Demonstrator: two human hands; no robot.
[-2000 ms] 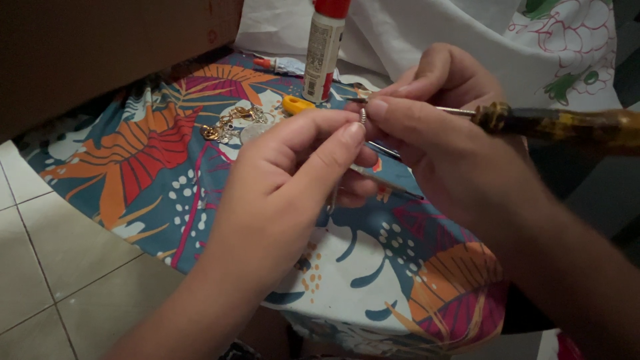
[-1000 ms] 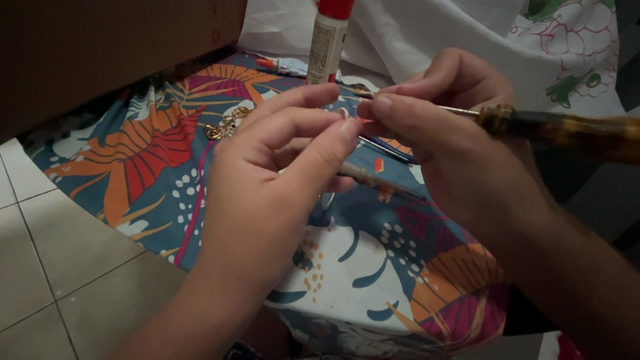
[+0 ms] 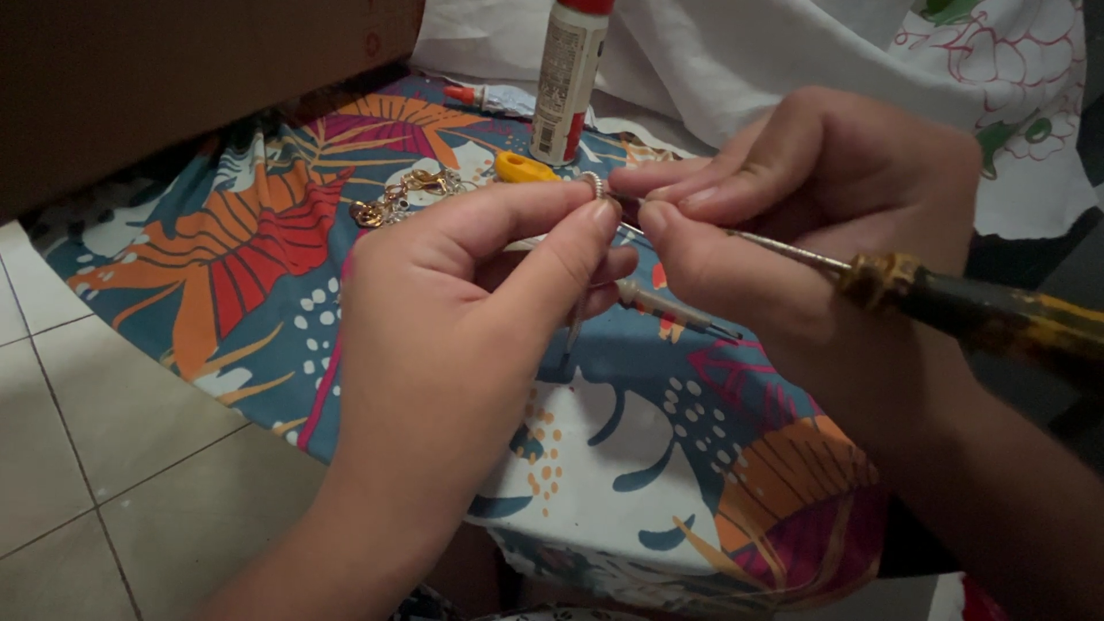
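Observation:
My left hand (image 3: 483, 285) pinches a small silver-coloured ridged ring or chain piece (image 3: 592, 184) between thumb and index finger. My right hand (image 3: 802, 198) grips the thin metal shaft of a screwdriver-like tool (image 3: 789, 251) between thumb and fingers, its tip close to the silver piece; whether they touch is unclear. The tool's dark and yellow handle (image 3: 992, 310) extends to the right. Behind my left hand lie gold and silver chain jewellery pieces (image 3: 401, 197) and a yellow plastic handle (image 3: 524, 168). A slim grey pen-like tool (image 3: 677, 309) rests beneath my hands.
The small table wears a patterned cloth (image 3: 259, 259). At its back stand a white and red spray can (image 3: 567, 86) and a crumpled tube with a red cap (image 3: 496, 98). A cardboard box (image 3: 198, 86) is at the upper left, white fabric (image 3: 716, 69) behind, tiled floor (image 3: 172, 492) at the left.
My left thumb and index finger, spread apart a second ago, are now closed on the silver ridged piece. The right hand keeps its grip on the tool.

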